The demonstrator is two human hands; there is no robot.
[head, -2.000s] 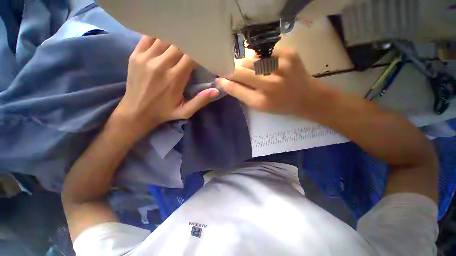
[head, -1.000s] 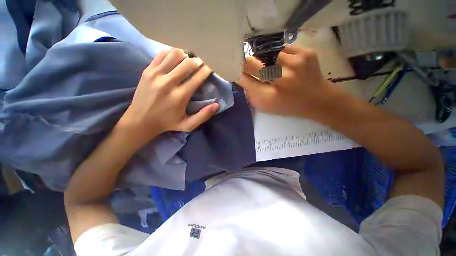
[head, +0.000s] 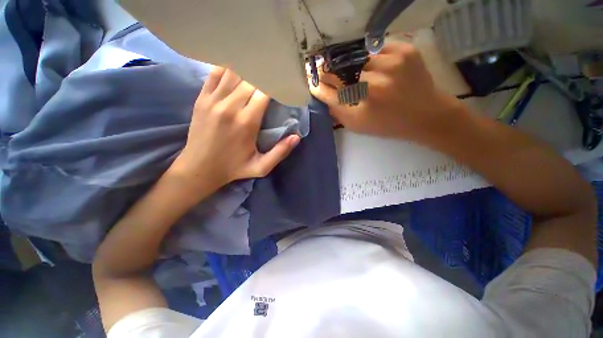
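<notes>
A grey-blue garment [head: 125, 125] is heaped at the left and hangs over the table's front edge, with a darker panel [head: 294, 188] below the machine head. My left hand [head: 231, 125] lies on the garment, thumb and fingers around a folded light edge [head: 284, 122]. My right hand [head: 390, 92] is beside the needle area, partly behind the tension knob [head: 352, 94]; its fingertips are near the cloth edge, and whether they grip it is hidden. The cream sewing machine head [head: 225, 39] covers the top centre. The needle and presser foot are not clearly visible.
A printed scale [head: 403, 179] runs along the white front edge. Black-handled scissors [head: 592, 125] and a slim yellow-green tool [head: 518, 99] lie at the right. A pale ribbed block [head: 482, 30] is at the upper right. Blue baskets [head: 456, 231] stand below the table.
My left hand has shifted slightly right and down from its place two seconds ago, and more of the folded light edge shows. My right hand stays by the needle area. The view has shifted slightly.
</notes>
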